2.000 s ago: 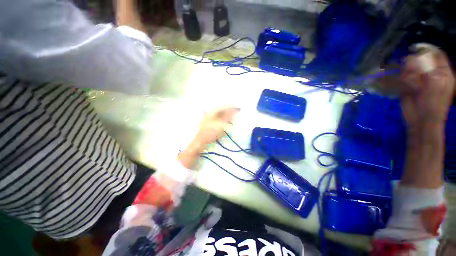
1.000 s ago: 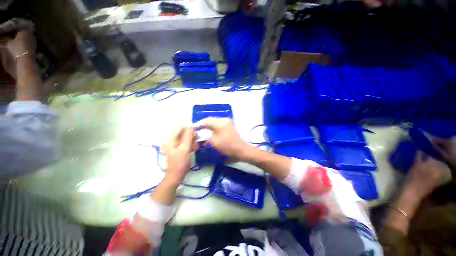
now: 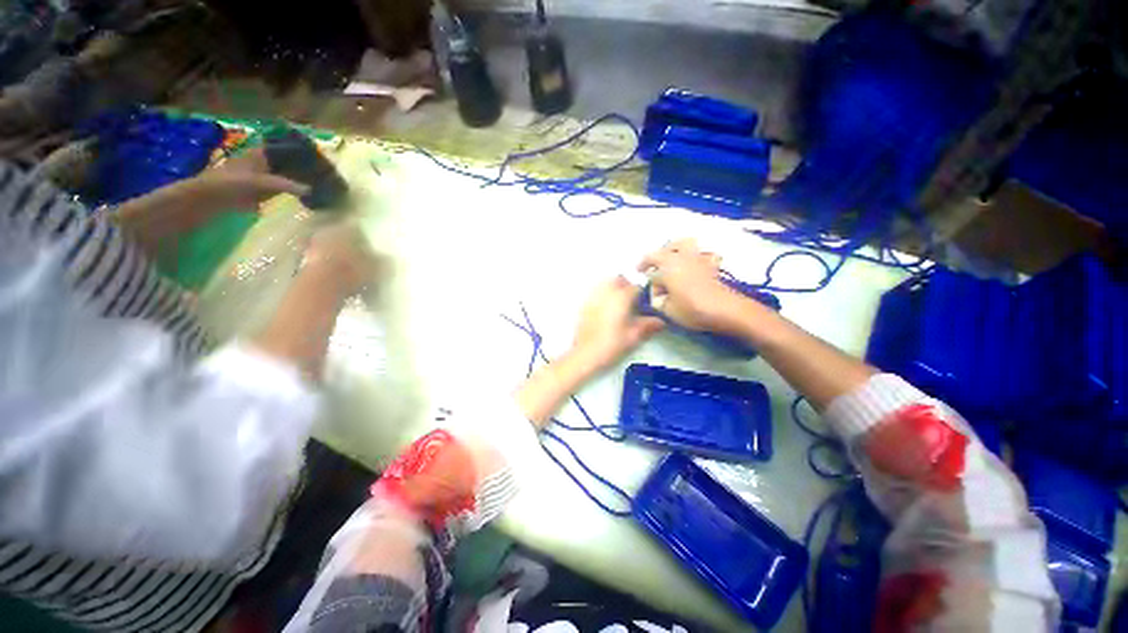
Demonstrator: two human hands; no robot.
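A glossy blue case (image 3: 752, 301) lies on the pale tabletop, largely covered by my right hand. My left hand (image 3: 615, 324) holds its left end between thumb and fingers. My right hand (image 3: 693, 287) reaches over the case with bent fingers close to my left fingertips; what they pinch is hidden. A blue cord (image 3: 810, 254) loops at the case's upper right. A second case (image 3: 696, 412) lies flat below, and a third case (image 3: 721, 540) lies tilted below that. Thin blue cords (image 3: 581, 467) run left from these two.
At left, a person's hand holds a dark bottle (image 3: 307, 171) over the table. Two dark bottles (image 3: 546, 68) stand on the back ledge. Blue cases (image 3: 708, 167) stand at the back beside a blue cord bundle (image 3: 884, 111). Stacked blue cases (image 3: 959, 340) and a cardboard box (image 3: 1021, 229) are at right.
My right hand has come down from its raised place at right, and both hands have met at the upper case. The view has swung left since one second ago, showing the neighbour's bottle.
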